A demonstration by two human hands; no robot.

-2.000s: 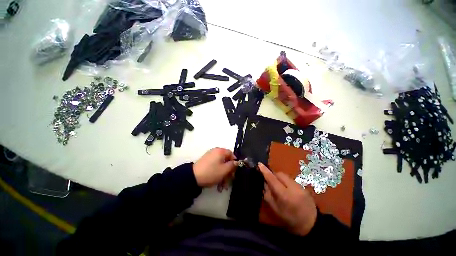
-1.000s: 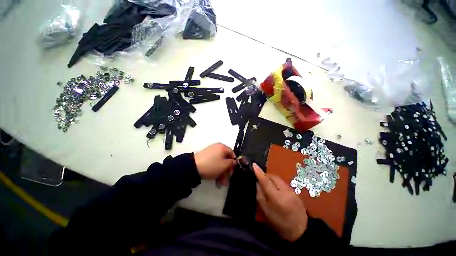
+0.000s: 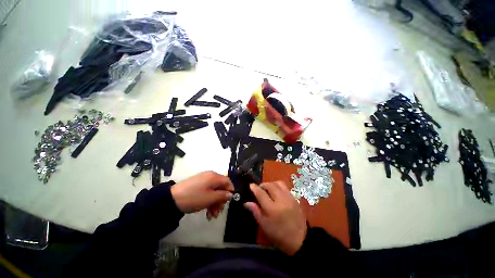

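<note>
My left hand (image 3: 202, 192) is at the left edge of the black base mat (image 3: 234, 231). Its thumb and fingertips pinch a small dark strap with a silver disc (image 3: 236, 196) at its end; the strap is mostly hidden. My right hand (image 3: 279, 213) is just right of it, over the brown mat (image 3: 337, 217), fingers bent. A slim dark piece (image 3: 247, 164) lies beyond its fingertips; whether the hand holds anything cannot be told. Silver washers (image 3: 313, 179) are heaped on the brown mat.
Black straps (image 3: 157, 144) lie left of the mats, shiny snap pieces (image 3: 54, 142) farther left. A red and yellow tape dispenser (image 3: 278, 111) stands behind. A plastic bag of strips (image 3: 103, 54) is upper left. Strap piles with silver dots (image 3: 407, 138) lie right, with a smaller pile (image 3: 475, 165).
The view has turned right, showing the far-right pile. The silver disc now shows clearly at my left fingertips. My right fingers have bent more and my hands are slightly apart.
</note>
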